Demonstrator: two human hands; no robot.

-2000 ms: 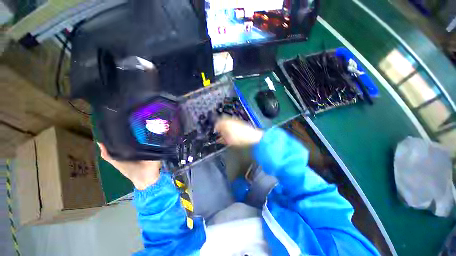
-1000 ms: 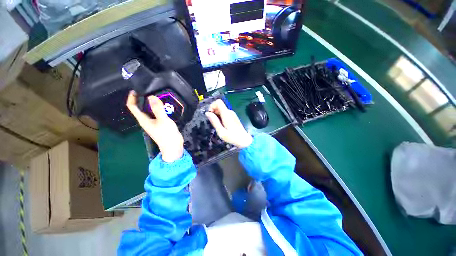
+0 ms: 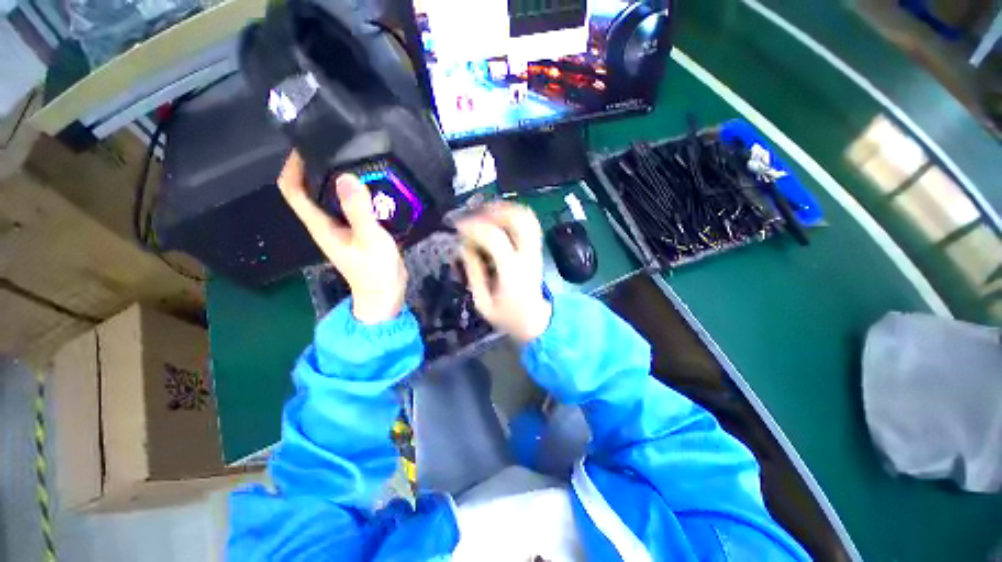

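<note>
My left hand [image 3: 357,236] holds a black gaming headset [image 3: 412,148] by its near earcup, left of the monitor's foot. The earcup's hexagonal ring glows purple and blue around a lit white logo. The headband points up and left. My right hand [image 3: 505,263] is raised just right of the earcup, blurred, with fingers curled. I cannot tell whether it holds a small part. Below both hands the near tray [image 3: 445,357] holds many small black blocks, partly hidden by my hands and sleeves.
The monitor [image 3: 538,82] stands behind. A black mouse [image 3: 574,251] lies right of the near tray. The far tray [image 3: 670,261] holds black microphone sticks, with a blue bin [image 3: 800,200] behind. A light-grey bag [image 3: 932,395] lies far right. A computer case [image 3: 220,187] and carton [image 3: 165,406] are left.
The headset turned from side-on to show its headband higher up, and it rose slightly over the last second. My right hand moved from the small blocks in the near tray up beside the earcup.
</note>
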